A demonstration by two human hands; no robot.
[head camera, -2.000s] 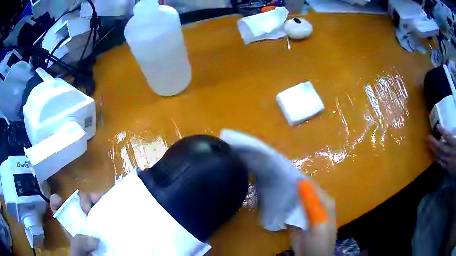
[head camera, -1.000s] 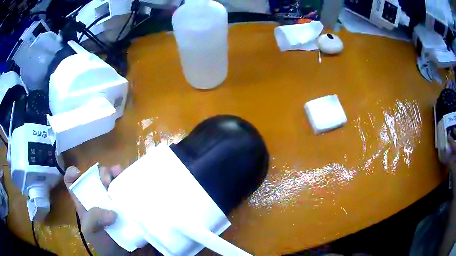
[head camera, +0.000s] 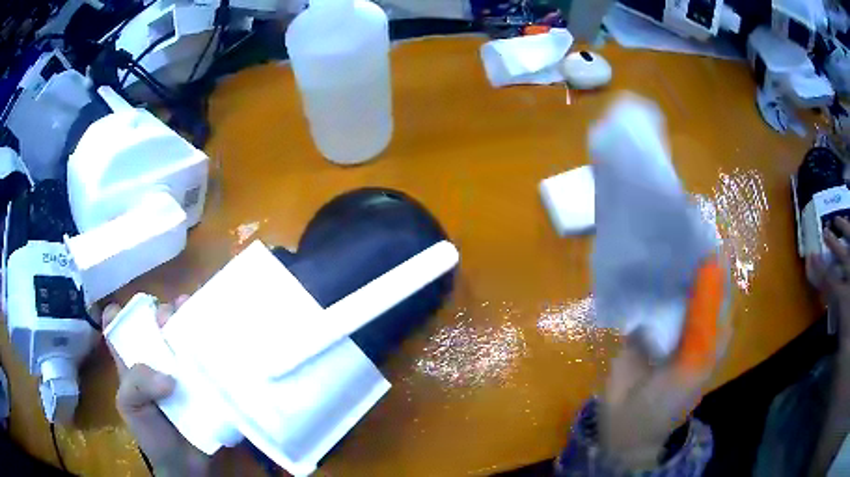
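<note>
My left hand [head camera: 149, 401] grips the white mounting bracket of a PTZ security camera [head camera: 270, 359] at the lower left. The camera's rounded black head [head camera: 373, 242] points up and right, just above the bench. A white bar antenna [head camera: 373, 303] slants across the body and over the black head. My right hand [head camera: 652, 382], blurred, is raised to the right of the camera, apart from it. It holds a pale grey-white cloth [head camera: 643, 214] that stands up from the fingers. An orange finger cot [head camera: 703, 312] shows on it. The cloth partly hides a white block [head camera: 568, 200].
A translucent bottle [head camera: 345, 93] stands at the back. Crumpled white tissue [head camera: 527, 58] and a small white pot [head camera: 587, 70] lie at the back edge. White-and-black cameras [head camera: 135, 177] crowd the left. Another person's hand [head camera: 825, 265] holds a camera at the right edge.
The antenna has swung up across the black head. My right hand, out of view one second ago, is back with the cloth, raised and farther right than two seconds ago. My left hand keeps its grip.
</note>
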